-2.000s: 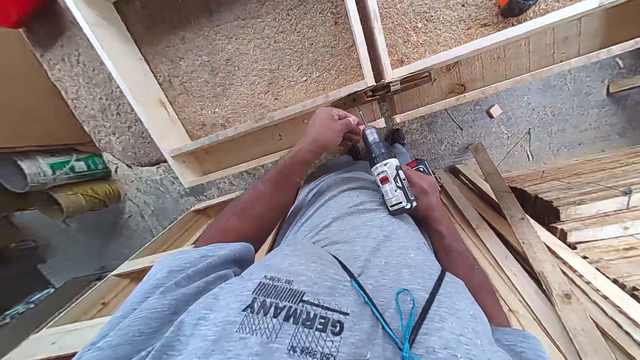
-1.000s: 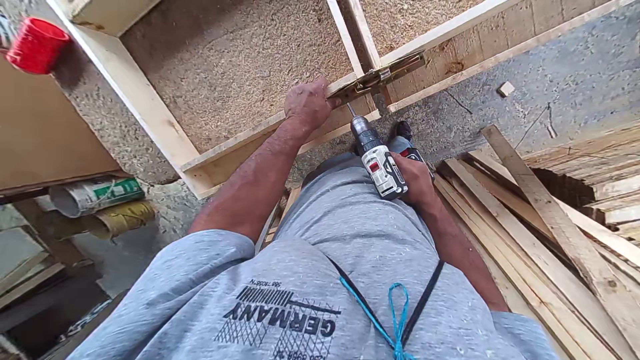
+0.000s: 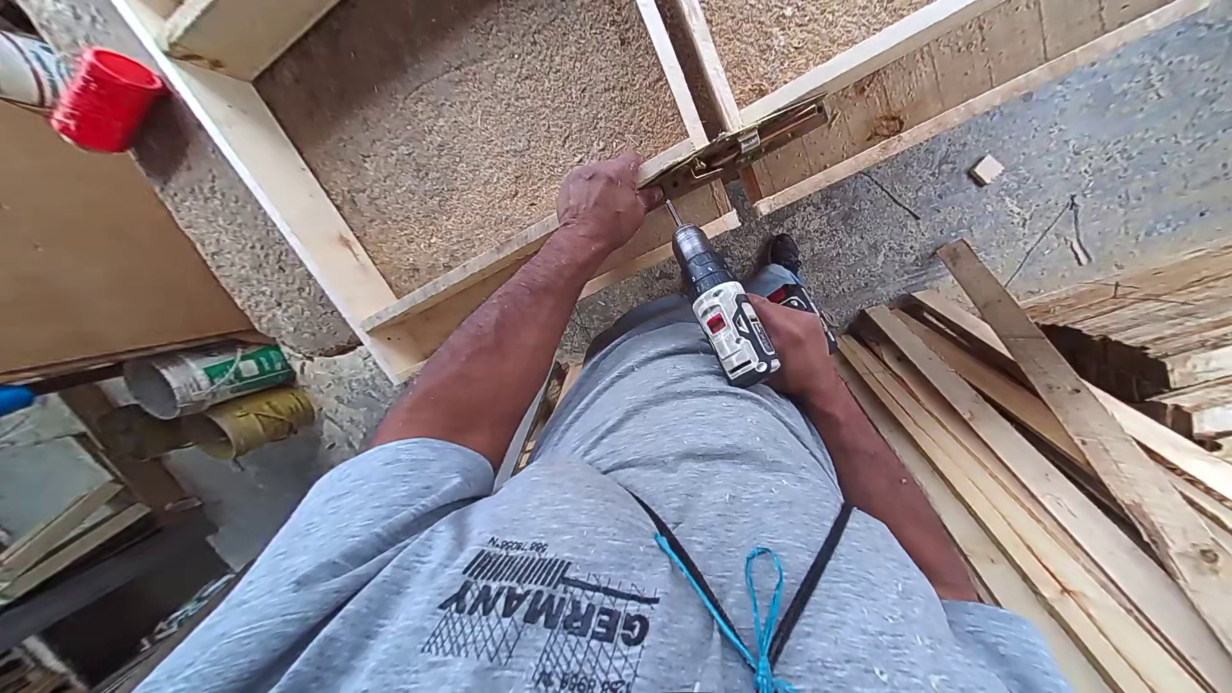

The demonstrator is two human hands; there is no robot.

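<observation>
My right hand (image 3: 791, 345) is closed around the grip of a white and black cordless drill (image 3: 722, 313), whose bit points up at a brass-coloured metal fitting (image 3: 731, 154). That fitting lies along the edge of a pale wooden frame (image 3: 462, 269), where two narrow upright battens meet it. At the fitting's left end, my left hand (image 3: 604, 204) grips the frame edge, its fingers by the metal and close to the drill bit. Whether the bit touches the fitting cannot be told. Some fingers of my left hand are hidden behind the wood.
Loose wooden boards (image 3: 1049, 462) lie at the right, with a small wood block (image 3: 987, 170) on the concrete floor. A red container (image 3: 106, 99) stands at upper left. Below it lie a white and green bucket (image 3: 207, 378) and a yellow bucket (image 3: 250, 422).
My left hand has gone from beside the drill bit to the frame edge at the metal fitting. The drill stays in my right hand. The view has shifted somewhat.
</observation>
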